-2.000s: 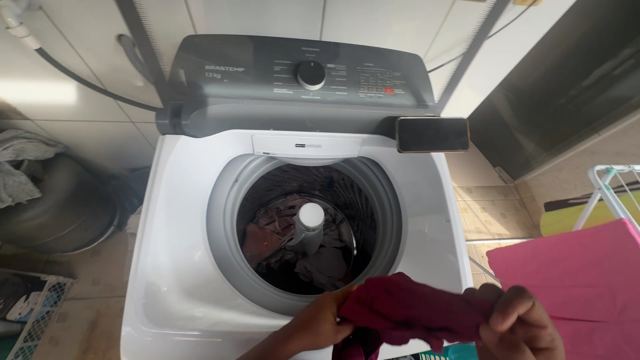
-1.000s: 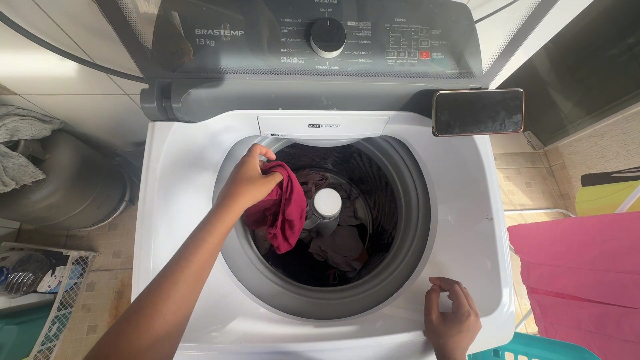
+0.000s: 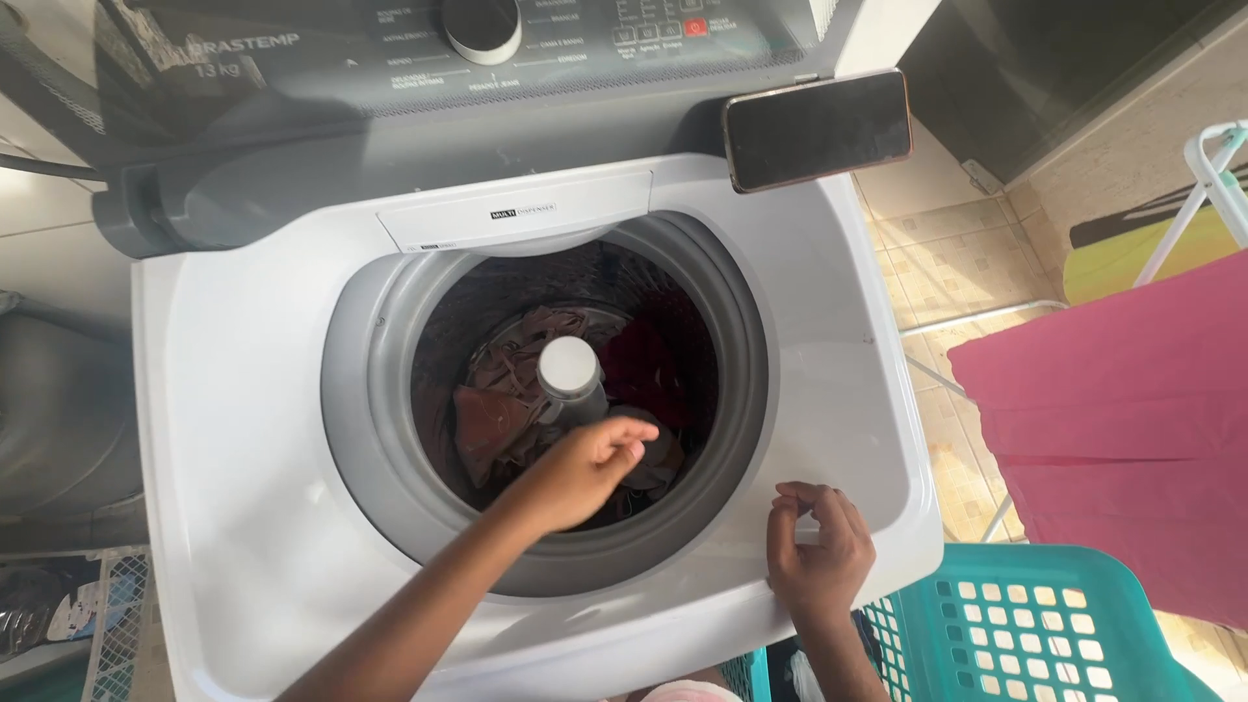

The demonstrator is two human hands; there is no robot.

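Note:
My left hand [image 3: 590, 468] is over the front part of the drum opening of a white top-load washing machine [image 3: 244, 409], fingers slightly apart and holding nothing. Inside the drum, a dark red cloth [image 3: 643, 370] lies to the right of the agitator with its white cap [image 3: 568, 367]. Pinkish-brown clothes [image 3: 497, 419] lie to the left, and a greyish piece is partly hidden behind my left hand. My right hand [image 3: 821, 546] is at the machine's front right rim, fingers curled; no item shows in it.
A smartphone [image 3: 819, 132] lies at the machine's back right, near the control panel [image 3: 322, 49]. At the lower right is a teal plastic laundry basket [image 3: 1024, 624]. A pink cloth [image 3: 1121, 419] hangs on a white drying rack [image 3: 1209, 175]. A crate [image 3: 122, 624] stands at the lower left.
The dark red cloth, held in both hands at first and then in my left hand over the opening, is now let go inside the drum. My left hand has moved right and toward the front.

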